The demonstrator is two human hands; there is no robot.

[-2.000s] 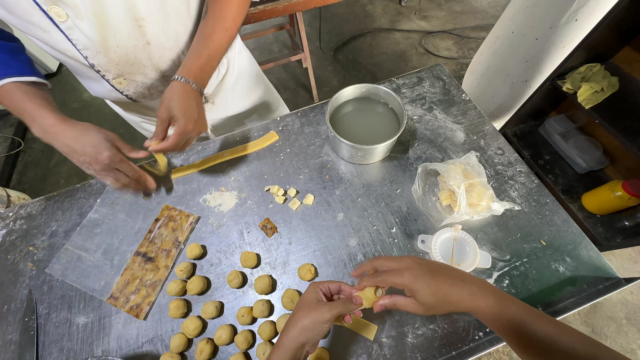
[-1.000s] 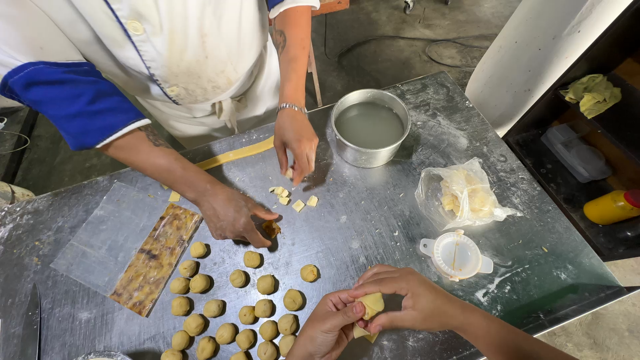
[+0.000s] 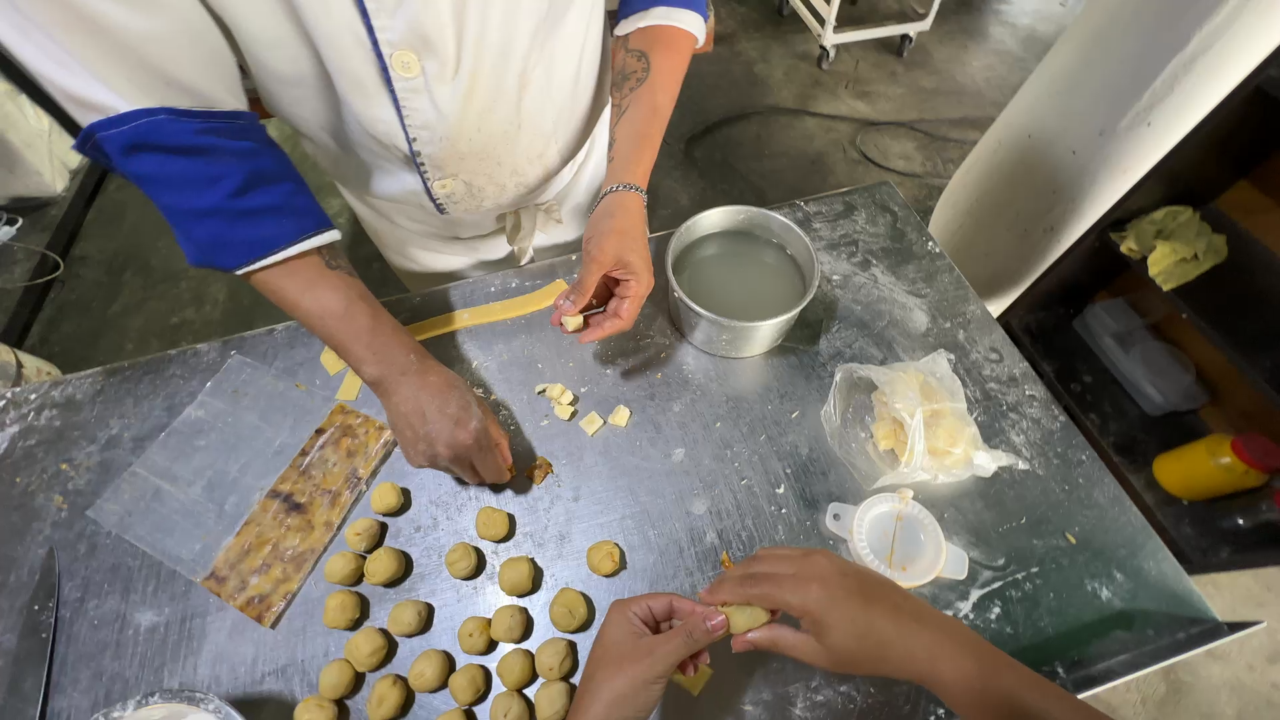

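Note:
Near the bottom centre, my left hand (image 3: 650,650) and my right hand (image 3: 825,610) pinch a small piece of dough (image 3: 742,618) between their fingertips. A flat strip of dough (image 3: 692,680) lies under my left hand. To the left, several round dough balls (image 3: 516,576) rest on the metal table. Just beyond my right hand is a white plastic dumpling press (image 3: 898,540), opened flat. A bit of orange-brown filling (image 3: 726,561) shows beside my right fingers.
Across the table a co-worker's hand (image 3: 612,270) holds a pale cube; the other picks at brown filling (image 3: 540,470). Around them are pale cubes (image 3: 591,423), a dough strip (image 3: 490,313), a metal pan of cloudy liquid (image 3: 742,340), a plastic bag (image 3: 920,420), a filling slab (image 3: 300,510) and a knife (image 3: 40,630).
The dough in my hands has gone from a loose flap to a compact, folded piece. The co-worker's hand has lifted a pale cube from the table.

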